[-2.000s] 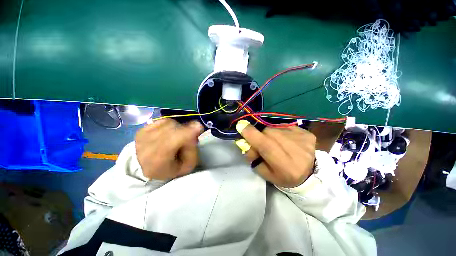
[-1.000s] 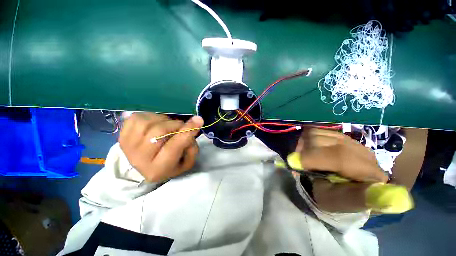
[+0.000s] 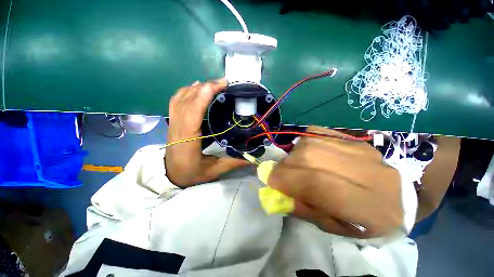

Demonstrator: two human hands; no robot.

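The white rear housing's dark round open end point(image 3: 222, 121) faces me at the bench edge, with a small white block point(image 3: 246, 106) inside. Thin wire leads point(image 3: 303, 80) come out of it: a dark red bundle to the upper right, red leads to the right, a yellow one to the left. My left hand point(image 3: 187, 135) holds the housing from its left side, fingertips by the white stem. My right hand point(image 3: 338, 184), blurred, with yellow covers on its fingertips, pinches a small pale pointed thing point(image 3: 252, 158) at the housing's lower rim; what it is cannot be told.
The white mounting bracket point(image 3: 245, 40) and its cable point(image 3: 236, 13) lie behind the housing on the green bench point(image 3: 119, 65). A tangle of thin whitish rings point(image 3: 395, 78) lies to the right. A brown carton point(image 3: 447, 167) with camera parts is lower right, blue bins point(image 3: 46, 151) lower left.
My left hand has moved from the yellow lead up to the housing's left side. My right hand went out to the right, then came back to the lower rim with the small pale thing.
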